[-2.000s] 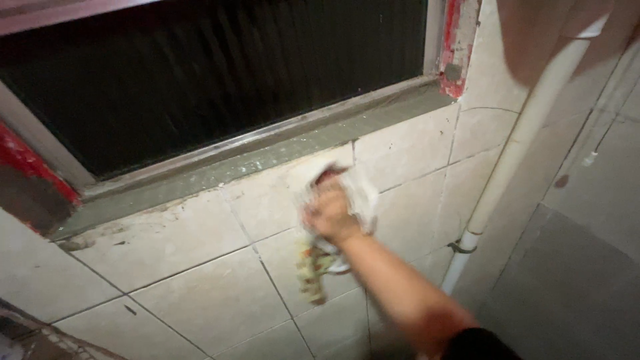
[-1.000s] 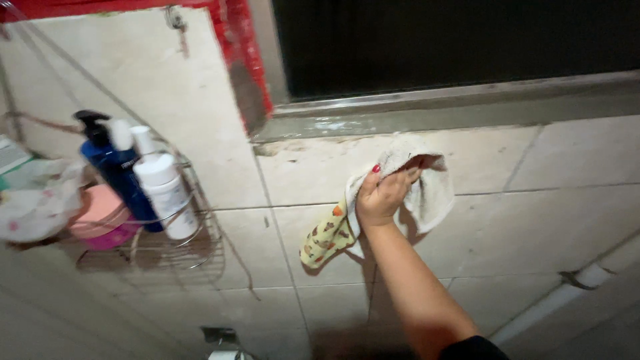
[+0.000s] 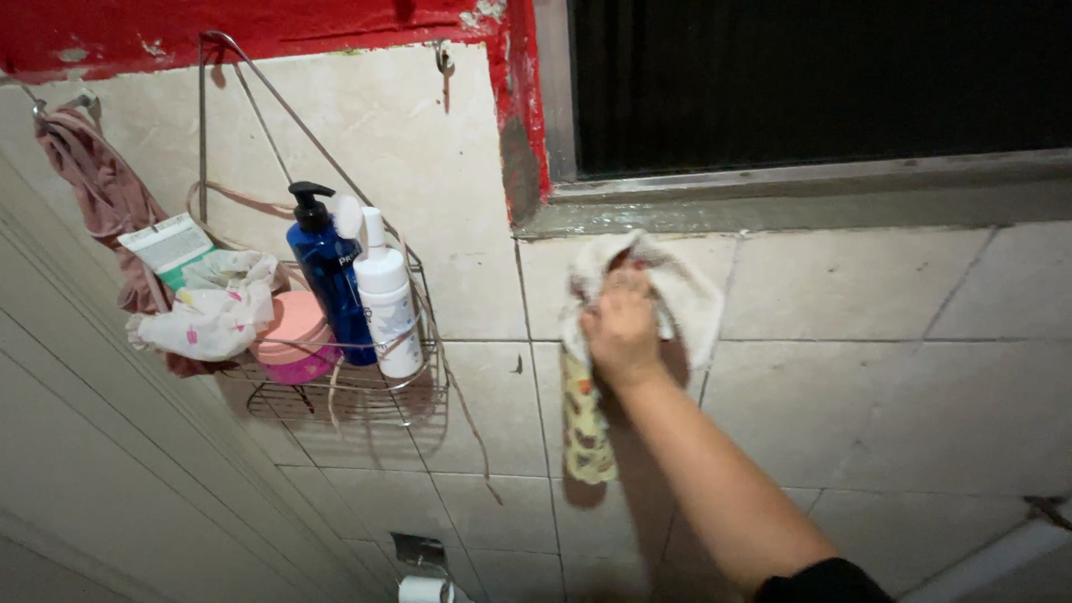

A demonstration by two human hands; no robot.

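Observation:
My right hand (image 3: pixel 621 331) grips a white cloth (image 3: pixel 695 293) and presses it to the tiled wall (image 3: pixel 804 402), just under the left end of the window ledge (image 3: pixel 737 208). A yellow patterned part of the cloth (image 3: pixel 586 427) hangs down below my fingers. The fingers are blurred, and folds of the cloth partly cover them. The forearm reaches in from the lower right, with a black sleeve at its end. My left hand is out of view.
Left of my hand hangs a wire shower caddy (image 3: pixel 352 385) with a blue pump bottle (image 3: pixel 322 285), a white bottle (image 3: pixel 389 310) and a pink jar (image 3: pixel 293 339). A mauve cloth (image 3: pixel 105 184) hangs farther left. Below is a toilet roll (image 3: pixel 425 590); a pipe (image 3: pixel 997 561) crosses the lower right.
The view has swung left, bringing in the caddy. My right hand, still holding the cloth, has moved left along the wall toward the window's left corner.

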